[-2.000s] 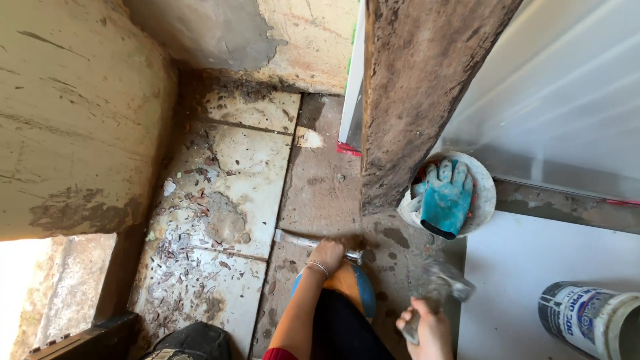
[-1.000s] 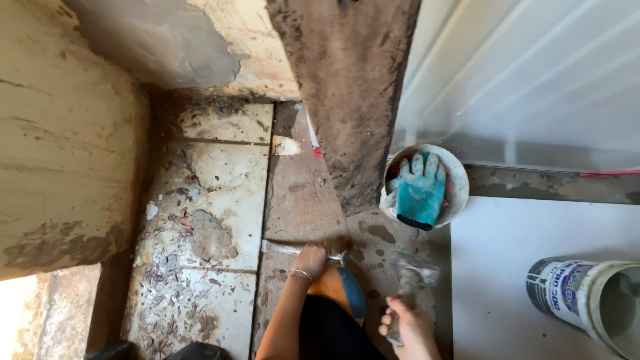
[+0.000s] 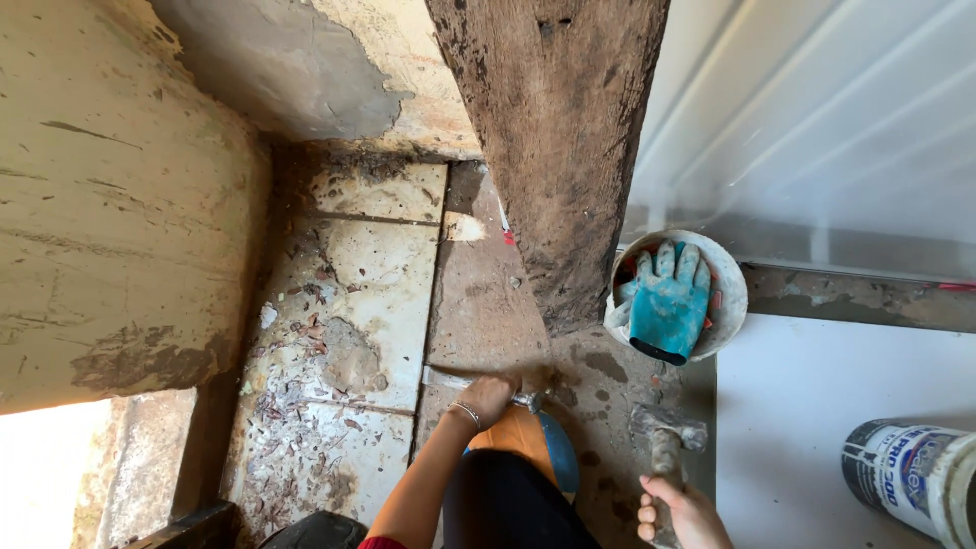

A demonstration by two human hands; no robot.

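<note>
My left hand [image 3: 490, 398] is closed around a metal chisel [image 3: 446, 378] lying nearly level just above the floor. The chisel's flat end points left at the edge of the dirty floor tiles [image 3: 385, 282], and its struck end shows to the right of my fist. My right hand [image 3: 675, 512] grips the handle of a short hammer [image 3: 668, 428], whose worn, dusty head is to the right of the chisel and apart from it. Under my left hand is an orange and blue rounded thing [image 3: 509, 436], partly hidden by my knee.
A thick wooden post [image 3: 560, 152] stands ahead. Beside its foot, a white bucket [image 3: 732, 305] holds a teal work glove [image 3: 669, 309]. A labelled plastic pail [image 3: 900, 469] lies on a white board [image 3: 793, 396] at right. A stained wall [image 3: 122, 198] rises at left; leaves and rubble litter the tiles.
Both hands keep their hold on the chisel and the hammer. The view has shifted slightly. No other change is plain.
</note>
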